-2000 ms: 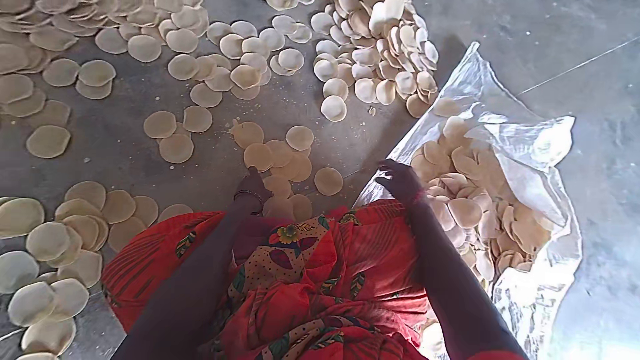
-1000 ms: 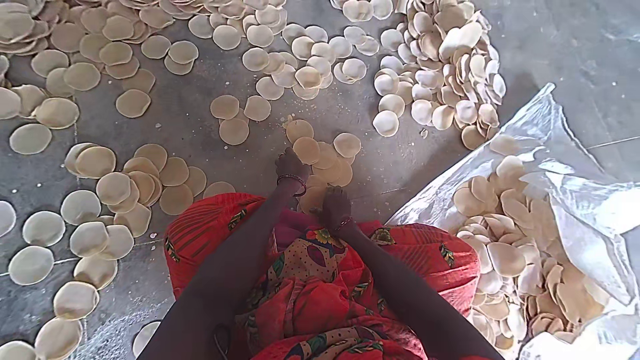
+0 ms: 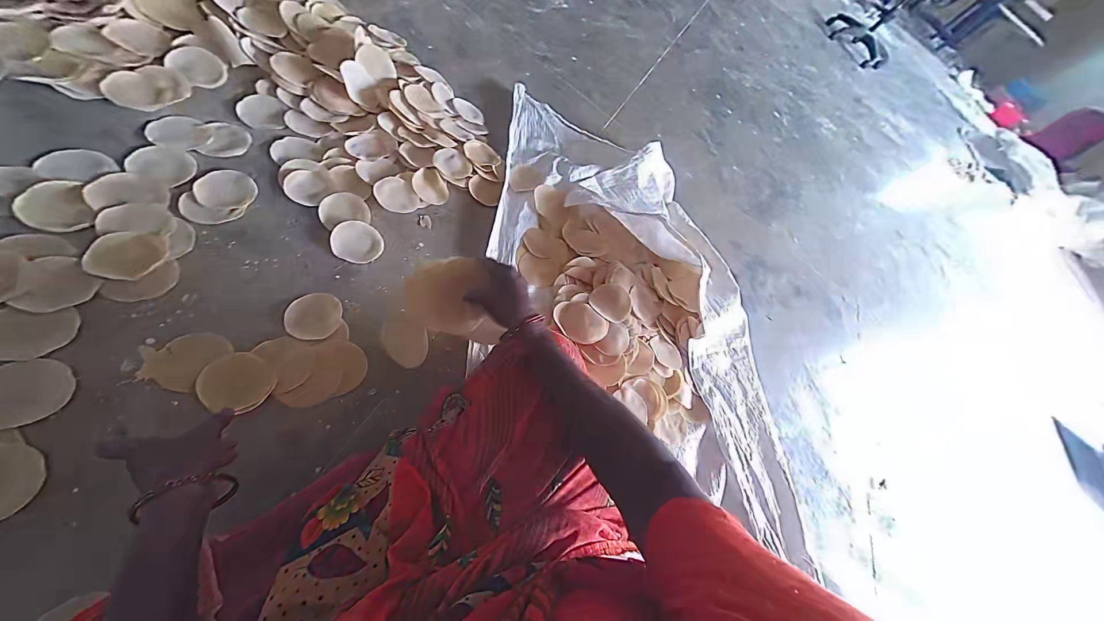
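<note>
My right hand (image 3: 500, 293) grips a few thin round dough discs (image 3: 444, 293), blurred, at the left edge of a clear plastic sheet or bag (image 3: 733, 345). Many pale discs (image 3: 608, 302) lie piled on that plastic, right of the hand. My left hand (image 3: 181, 448), with a bangle at its wrist, is low over the floor at the left, fingers apart and nothing seen in it. Just above its fingertips lies a small overlapping group of discs (image 3: 237, 382). One more disc (image 3: 404, 341) rests below the held ones.
Overlapping discs (image 3: 129, 220) spread over the concrete floor (image 3: 586, 52) at the left, and a dense heap (image 3: 379, 112) lies at the upper middle. A dark metal stand foot (image 3: 856, 39) is at the top right. Red cloth (image 3: 483, 466) covers my lap.
My right hand has moved from the discs in front of my lap to the plastic's edge, carrying discs. My left hand has come away from the group. The view has swung right.
</note>
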